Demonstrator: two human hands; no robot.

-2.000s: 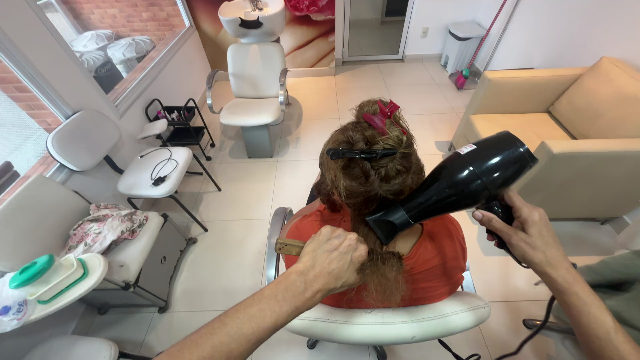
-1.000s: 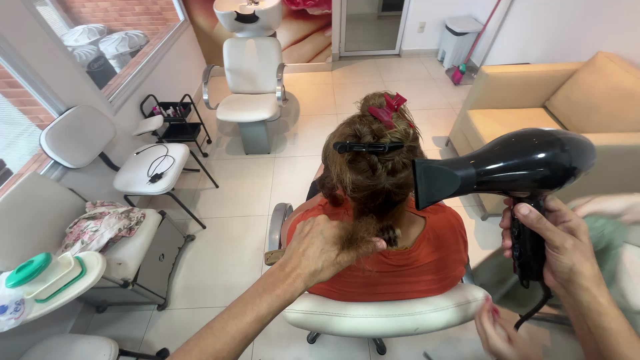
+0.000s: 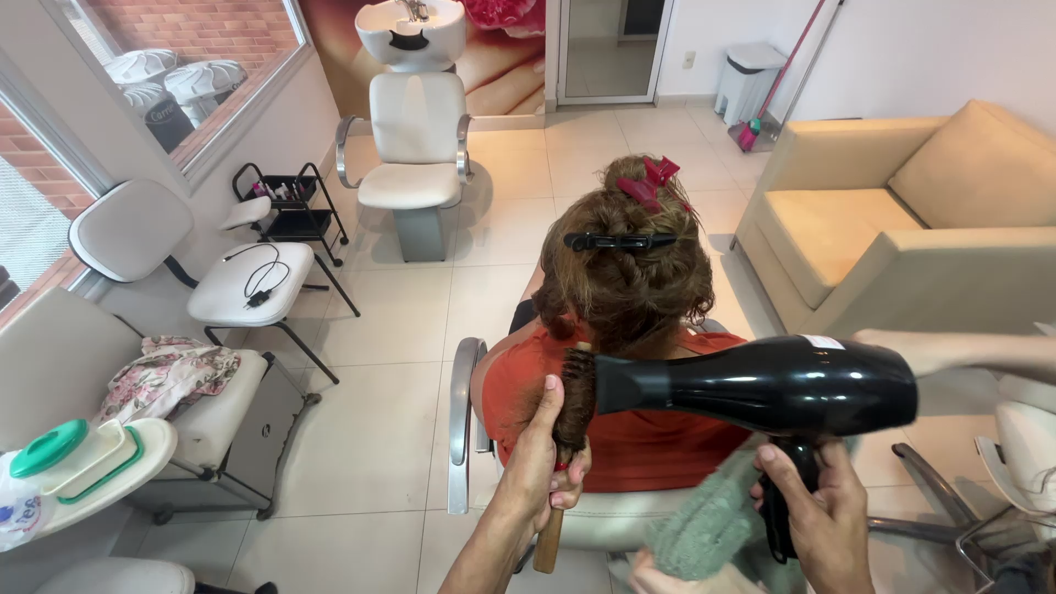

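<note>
My left hand (image 3: 549, 466) grips the wooden handle of a round hair brush (image 3: 575, 404), with hair wound on its bristles, behind the seated person's shoulders. My right hand (image 3: 813, 503) is closed on the handle of a black hair dryer (image 3: 767, 384), whose flat nozzle points left at the brush, close to it or touching. The seated person, in an orange top (image 3: 520, 379), faces away; their brown hair (image 3: 627, 297) is pinned up with a black clip (image 3: 619, 241) and dark pink clips (image 3: 648, 186).
At the lower right, a co-worker's hand (image 3: 685, 577) is by a green towel (image 3: 709, 520); another forearm (image 3: 949, 351) reaches in behind the dryer. A beige armchair (image 3: 866, 256) stands right. Left are a white chair with a cable (image 3: 247, 285), a black trolley (image 3: 293, 223) and a wash chair (image 3: 417, 181).
The brush has come away from the nape to the left of the dryer nozzle, and my left hand now holds it upright. The dryer has moved lower. The green towel has come in beside my right hand.
</note>
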